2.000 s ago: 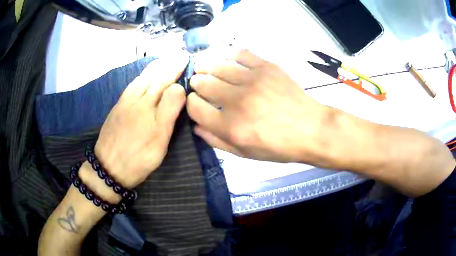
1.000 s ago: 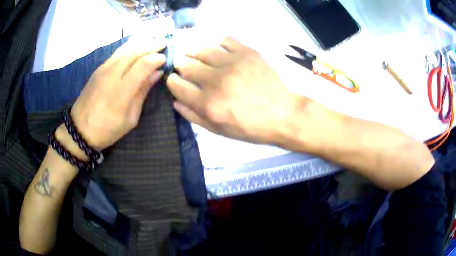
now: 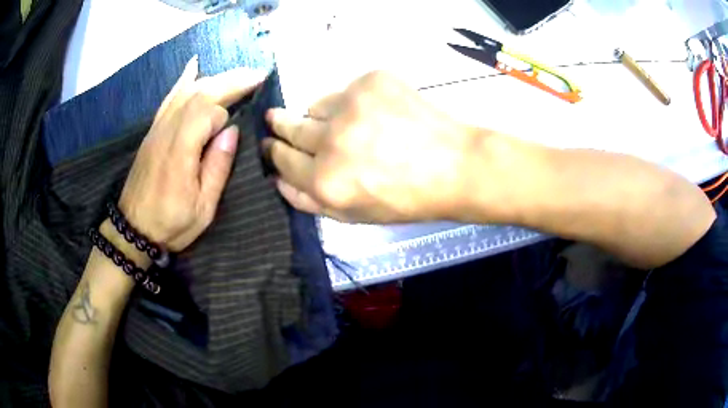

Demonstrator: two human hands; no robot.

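Note:
The dark striped cloth [image 3: 243, 271] hangs from the white table's front edge, with a blue denim band [image 3: 128, 96] along its upper side and more denim down its right edge. My left hand [image 3: 180, 159] lies on the cloth, index finger stretched toward the seam near the machine, thumb resting on the stripes; whether it pinches the cloth is unclear. My right hand [image 3: 351, 155] holds the cloth's right edge between curled fingertips and thumb. Only the lower tip of the machine head [image 3: 255, 6] shows at the top.
Thread snips [image 3: 519, 65], a short tan stick [image 3: 642, 76] and a phone [image 3: 527, 9] lie on the table at right. Red-handled scissors [image 3: 706, 100] are at the far right. A ruler strip [image 3: 447, 249] follows the front edge. A red object [image 3: 371, 307] is below.
The view has shifted, so the machine head sits higher. My left hand has opened from a pinch and turned flatter, showing more of the denim band. My right hand has moved down the cloth's edge.

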